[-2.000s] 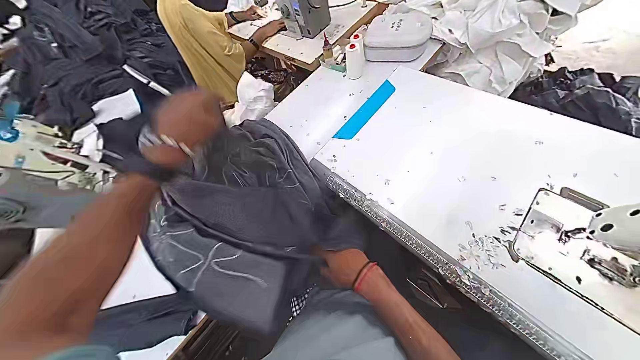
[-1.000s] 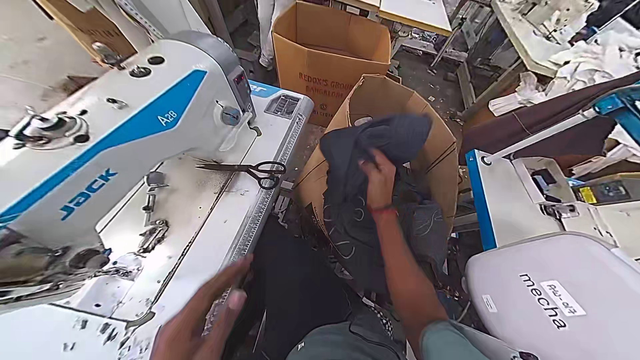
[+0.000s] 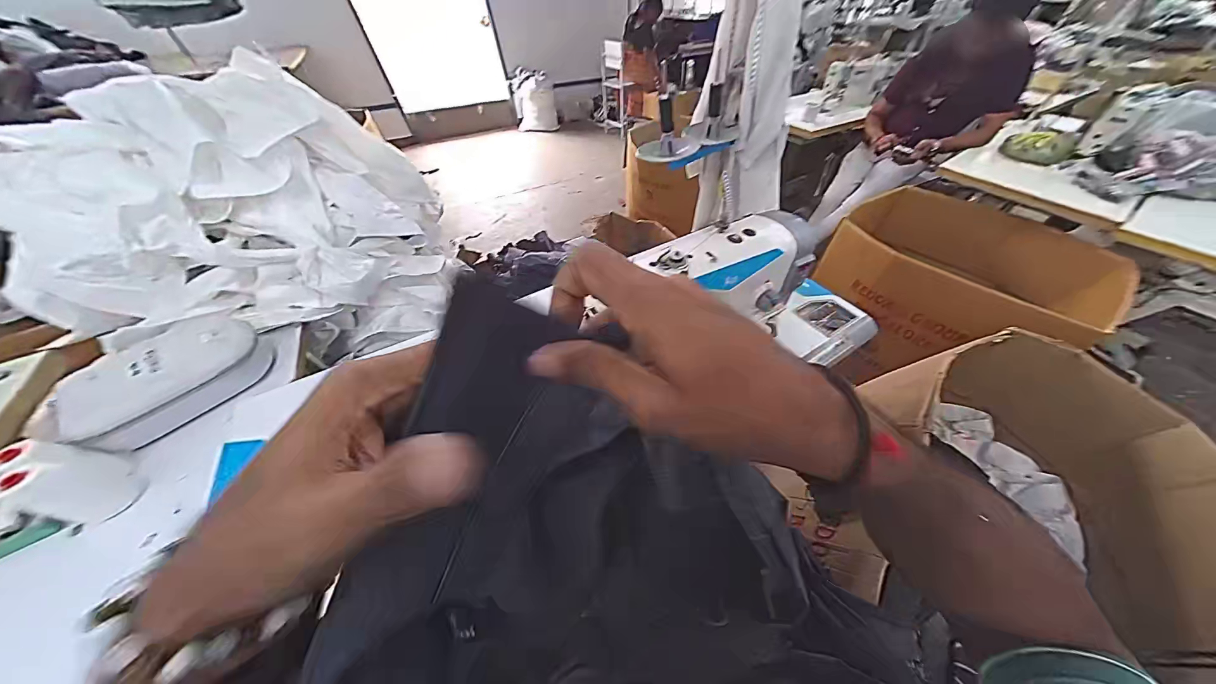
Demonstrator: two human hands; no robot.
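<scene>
A dark garment (image 3: 570, 513) hangs in front of me, its seam edge raised between both hands. On its left side my left hand (image 3: 351, 465) grips the cloth, thumb over the front and fingers behind; the hand is blurred. My right hand (image 3: 655, 351) is at the upper right edge, where thumb and forefinger pinch the dark fabric. Behind that hand stands a white and blue sewing machine (image 3: 750, 252), partly hidden by it. The garment's lower part runs out of view at the bottom.
White cloth pieces (image 3: 228, 180) are heaped at the left, behind a pale hard case (image 3: 161, 380) and thread cones (image 3: 66, 484) on the white table (image 3: 180, 484). Open cardboard boxes (image 3: 969, 266) stand at the right, one holding pale material. Beyond them sits another person (image 3: 950, 85).
The view has swung widely. A second ago my right hand held dark cloth over the cardboard box and my left hand was apart from it; now both hands hold a dark garment.
</scene>
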